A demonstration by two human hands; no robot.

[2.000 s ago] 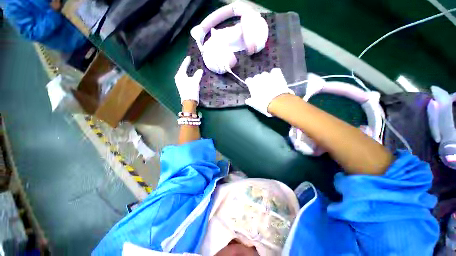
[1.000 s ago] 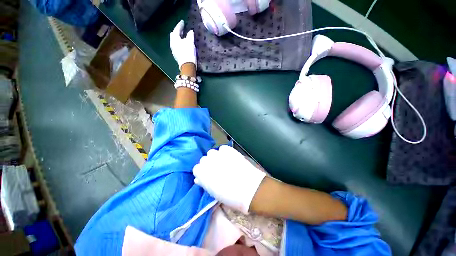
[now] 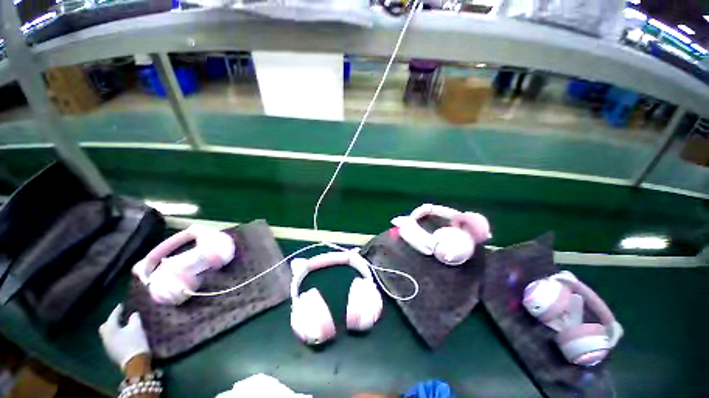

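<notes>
Pink and white cat-ear headphones [image 3: 183,268] lie on a dark patterned bag [image 3: 225,315] at the left. A thin white cord [image 3: 256,278] runs from their lower ear cup. A second pair of headphones [image 3: 364,303] lies on the green bench in the middle, beside a loop of that cord. My gloved left hand [image 3: 124,338] is at the bag's lower left edge, thumb and fingers apart, holding nothing. My gloved right hand [image 3: 263,387] is cut off by the bottom edge; its fingers are hidden.
Two more headphones, one right of centre [image 3: 451,245] and one at the far right [image 3: 583,342], lie on dark bags. Stacked black-grey bags [image 3: 66,241] are at the left. A pale rail [image 3: 622,259] crosses behind. A raised shelf [image 3: 466,39] on metal posts spans the top.
The view has tilted up and now shows the whole bench. My right hand has gone from the cord to near my body. My left hand stays by the bag. The headphones lie as before.
</notes>
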